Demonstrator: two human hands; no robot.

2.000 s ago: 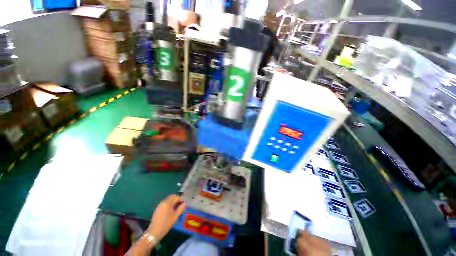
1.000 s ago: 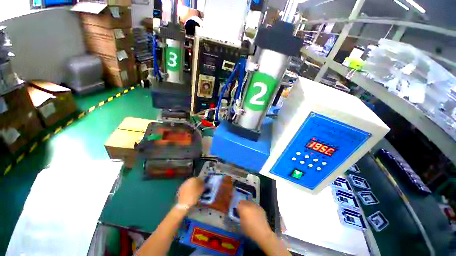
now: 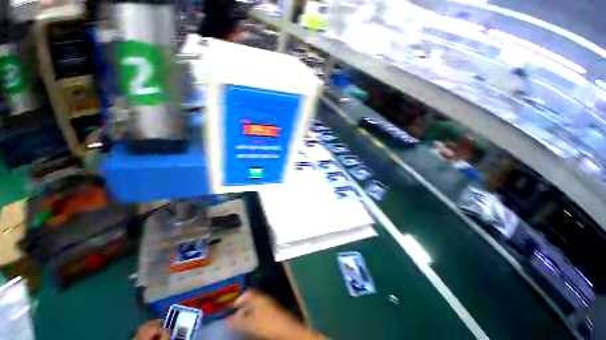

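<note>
A panel [image 3: 191, 250] lies on the orange-red fixture [image 3: 190, 264], on the perforated press bed [image 3: 229, 255]. My left hand [image 3: 152, 330], cut off by the bottom edge, holds another panel [image 3: 184, 323] in front of the press base [image 3: 211, 302]. My right hand [image 3: 262, 315] is blurred, just right of that base; no panel shows in it and its finger spread is unclear. A single panel [image 3: 356, 273] lies on the green surface to the right.
The heat press [image 3: 147, 80] and temperature controller [image 3: 260, 136] stand above and behind the bed. White sheets [image 3: 319, 222] with panels on them lie right of the press. The green conveyor [image 3: 425, 229] and long shelf run along the right. A dark bin [image 3: 76, 229] stands at left.
The view has swung right. Both hands have moved off the fixture towards the wearer. A panel now lies on the fixture, and the right hand no longer shows the panel it held.
</note>
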